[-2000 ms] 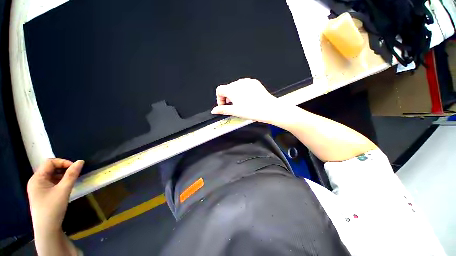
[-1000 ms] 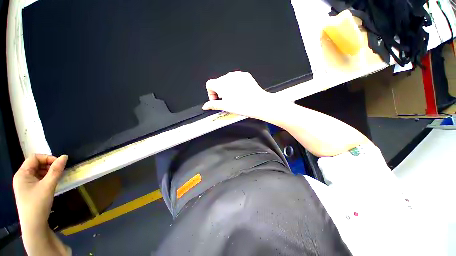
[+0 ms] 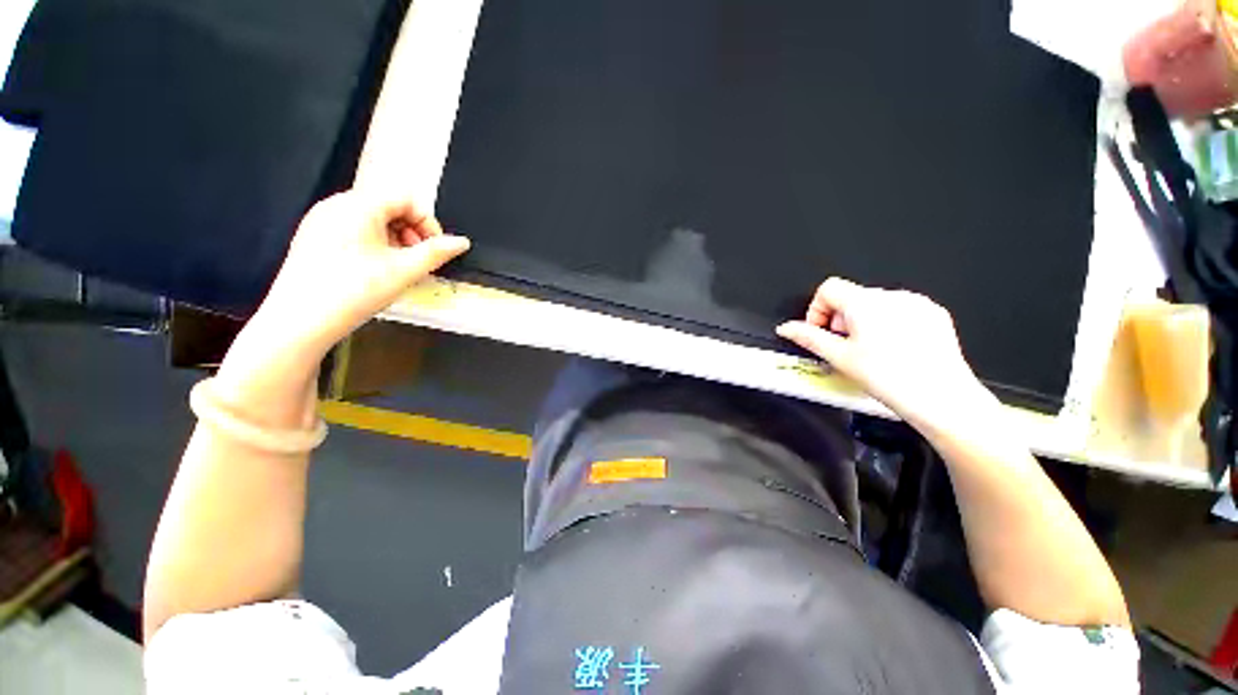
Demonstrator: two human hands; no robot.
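A large black panel (image 3: 788,149) lies flat on the white table, with a thin black layer along its near edge. A lighter grey notched patch (image 3: 683,264) shows near that edge. My left hand (image 3: 364,261) pinches the panel's near left corner between thumb and fingers. My right hand (image 3: 883,333) pinches the near edge right of the middle, its thumb and fingertips on the edge. What lies under my fingertips is hidden.
Black panels (image 3: 177,136) lie at the left, over the table edge. At the right are an orange-yellow glue bottle (image 3: 1170,361), black strips (image 3: 1202,251), a red-pink tub (image 3: 1178,61) and a small clear bottle (image 3: 1218,160). The table's pale near edge (image 3: 611,334) runs before my apron.
The view has turned and shifted left, so the left panels and the tub now show. Both hands remain at the panel's near edge.
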